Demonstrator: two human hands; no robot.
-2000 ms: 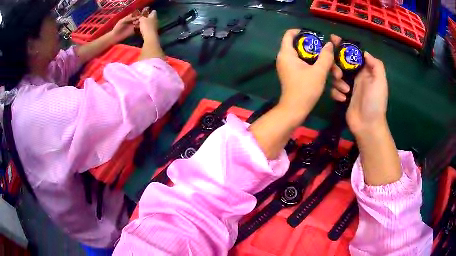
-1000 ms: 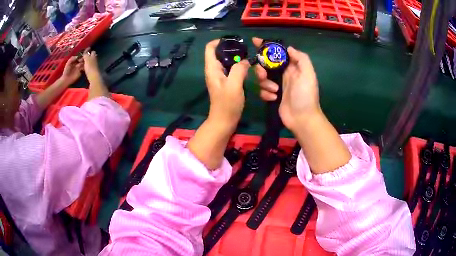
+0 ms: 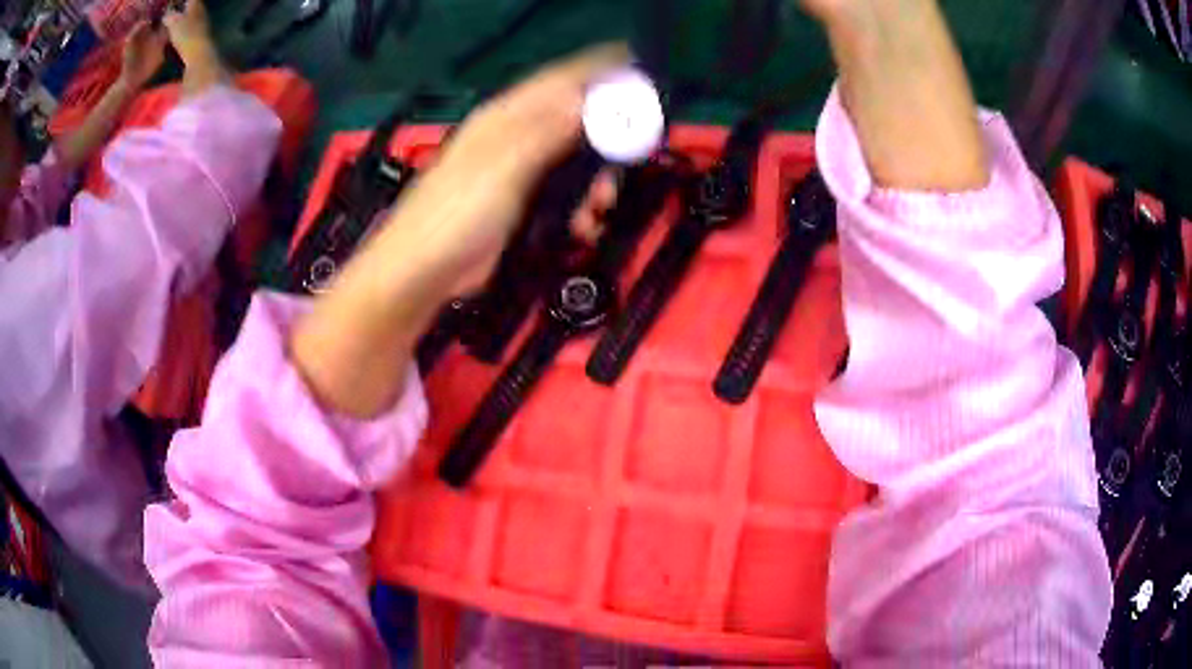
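Note:
My left hand (image 3: 503,177) is blurred and holds a smartwatch (image 3: 624,116) with a plain white lit display, over the far part of a red compartment tray (image 3: 549,555). My right hand (image 3: 852,11) is almost wholly cut off by the top edge; mostly the wrist and forearm show, and what it holds is out of view. Several black watches lie in the tray's far part, among them one (image 3: 577,301) face down with a pale ring on its case back. Their straps slant toward me. My left hand hides some of them.
A neighbouring red tray (image 3: 1077,196) with several watches stands at the right. At the left a co-worker in a pink smock (image 3: 131,261) reaches forward beside another red tray (image 3: 281,98). The green bench top (image 3: 771,65) runs along the far side.
The view has tilted down toward the tray. My left hand has come apart from my right and moved lower over the tray; its watch face is now white. My right hand has left the top of the picture.

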